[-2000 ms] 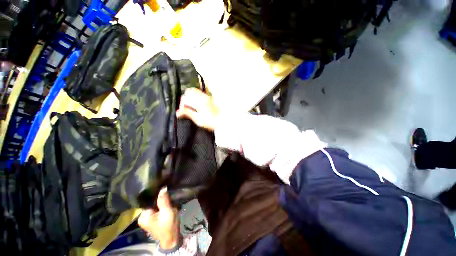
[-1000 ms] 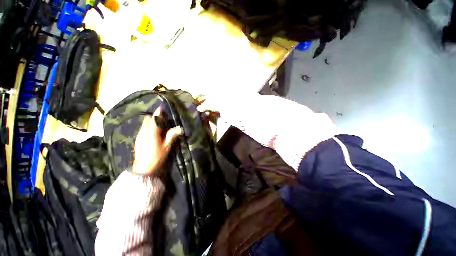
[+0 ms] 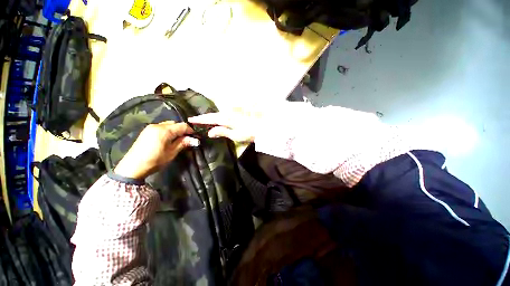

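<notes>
A camouflage backpack (image 3: 173, 223) lies in front of me against my brown apron, its grab handle (image 3: 164, 88) at the far end. A dark zipper line (image 3: 201, 181) runs along its length. My left hand (image 3: 154, 146) reaches over the bag from the lower left, thumb and fingers pinched at the zipper near the top. My right hand (image 3: 226, 128) comes from the right and pinches the same spot, its fingertips almost touching the left ones. The zipper pull itself is hidden by the fingers.
A smaller camouflage bag (image 3: 66, 75) lies at the table's left edge. More backpacks (image 3: 70, 195) are at the lower left, and a dark pile (image 3: 330, 14) is at the top right. A yellow-labelled roll (image 3: 140, 12) and a thin metal tool (image 3: 178, 22) lie on the table (image 3: 251, 61).
The backpack was turned from its mesh side. My left hand moved from its lower end to the zipper near the top. My right hand has now joined it at the same spot.
</notes>
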